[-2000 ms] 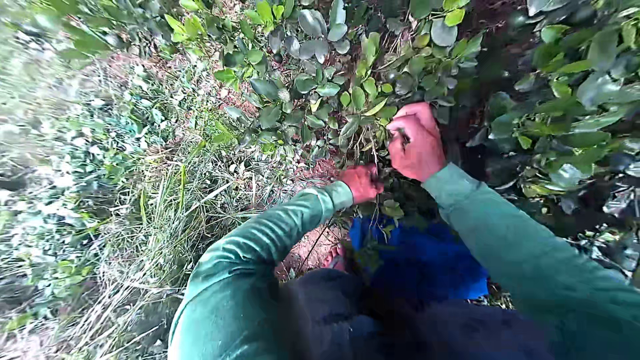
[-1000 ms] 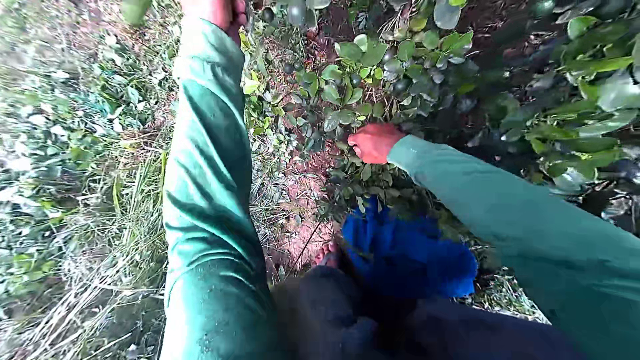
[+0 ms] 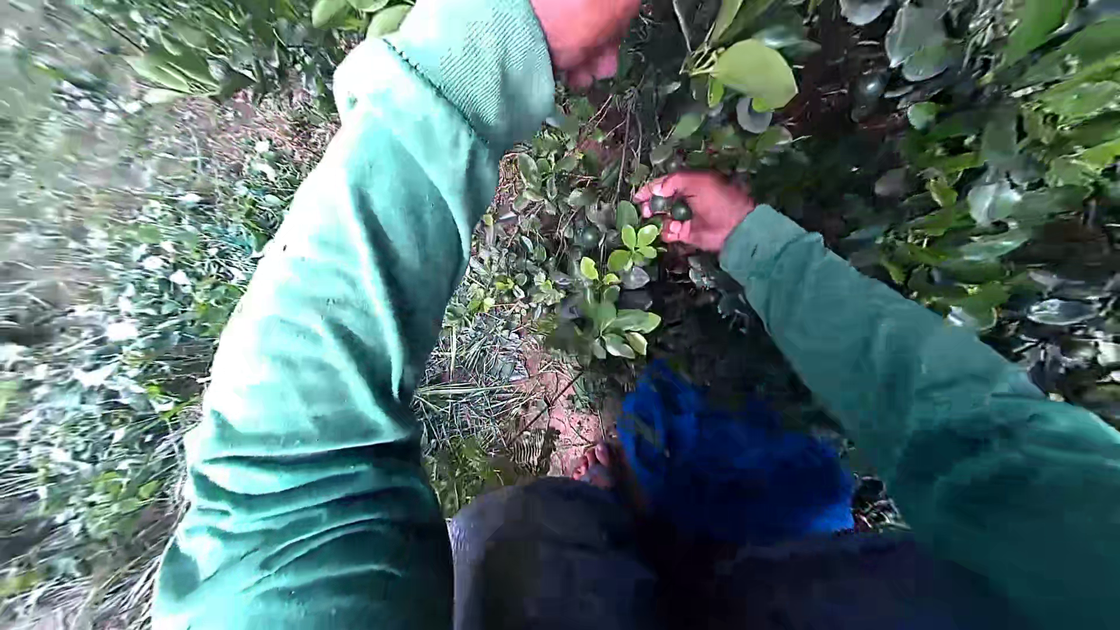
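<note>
Small round dark green fruits (image 3: 679, 209) sit between the fingers and palm of my right hand (image 3: 704, 208), which is among the leaves of a bush. Whether they still hang on a stem cannot be told. My left hand (image 3: 588, 35) is at the top edge, partly cut off by the frame, beside leafy twigs; its fingers are curled and what they touch is hidden. Below my right hand are bright young leaves (image 3: 623, 324). A blue bag or cloth (image 3: 726, 464) lies low in front of my legs.
Dense foliage (image 3: 997, 192) fills the right side. Grass and low weeds (image 3: 131, 376) cover the left. A patch of reddish soil (image 3: 560, 411) shows near my foot (image 3: 595, 464). A large pale leaf (image 3: 757, 74) stands near the top.
My left arm has gone from the middle of the bush up to the top edge. My right hand, earlier seen from its back, now shows round fruits in its fingers.
</note>
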